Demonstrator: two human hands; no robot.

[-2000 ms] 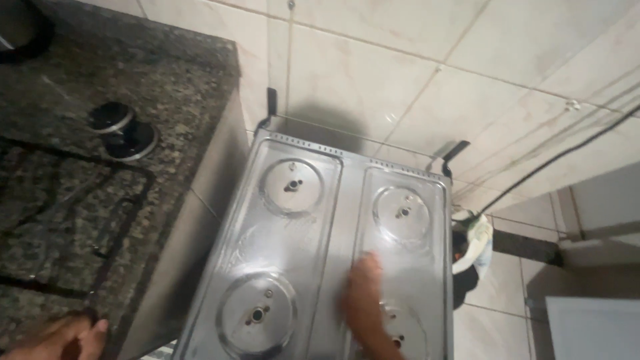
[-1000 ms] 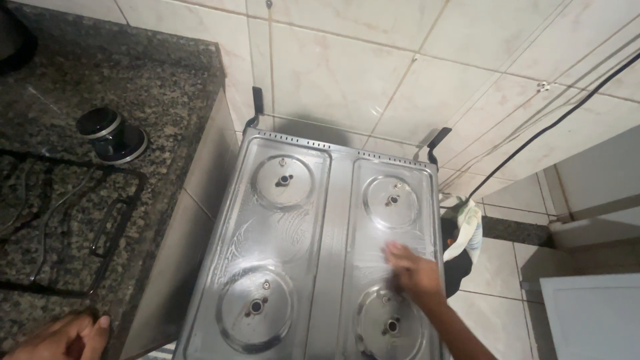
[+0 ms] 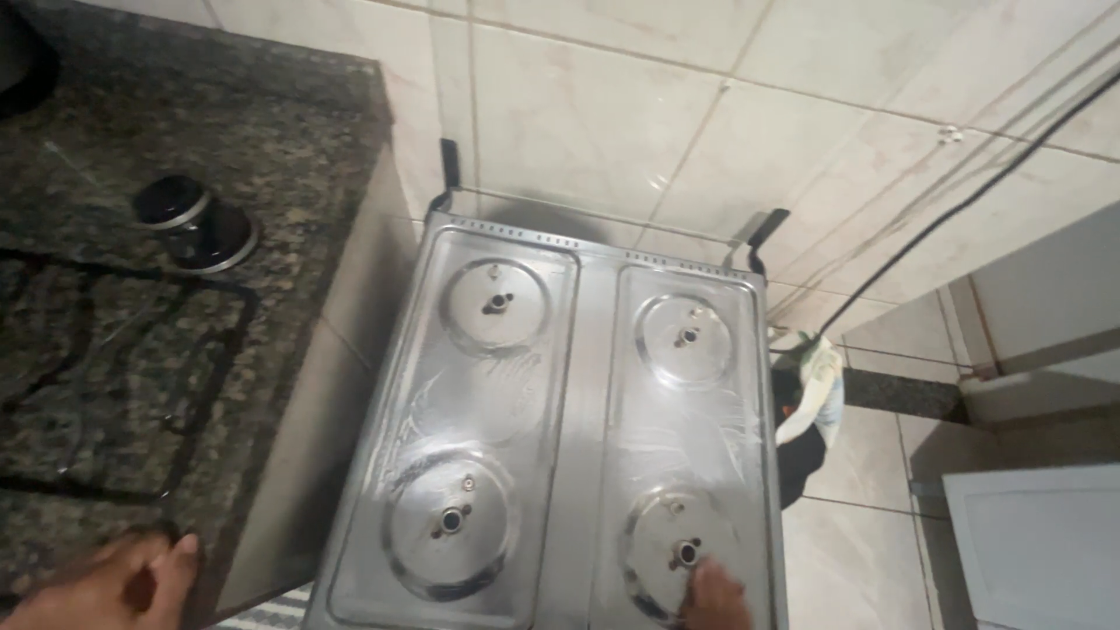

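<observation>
A stainless steel gas stove top (image 3: 582,385) shows bare burner wells without caps or grates, with streaky smears on the metal. My right hand (image 3: 717,595) is at the front right burner well (image 3: 652,542), fingers close to its gas outlet; it is blurred and partly cut off by the frame, and whether anything is in it cannot be told. My left hand (image 3: 118,577) rests at the edge of the granite countertop (image 3: 289,157), fingers bent. Beside it on the counter lies a black wire pan grate (image 3: 210,385), with stacked black burner parts (image 3: 197,223) behind.
A tiled wall (image 3: 595,114) stands behind the stove, with two black hinge brackets (image 3: 451,166) at its back corners. A black cable (image 3: 971,197) runs down to a plastic bag (image 3: 814,385) right of the stove. A white panel (image 3: 1032,542) is at the lower right.
My right hand has moved from the middle of the right-hand side of the stove top toward the front right burner. The left hand stays at the counter edge.
</observation>
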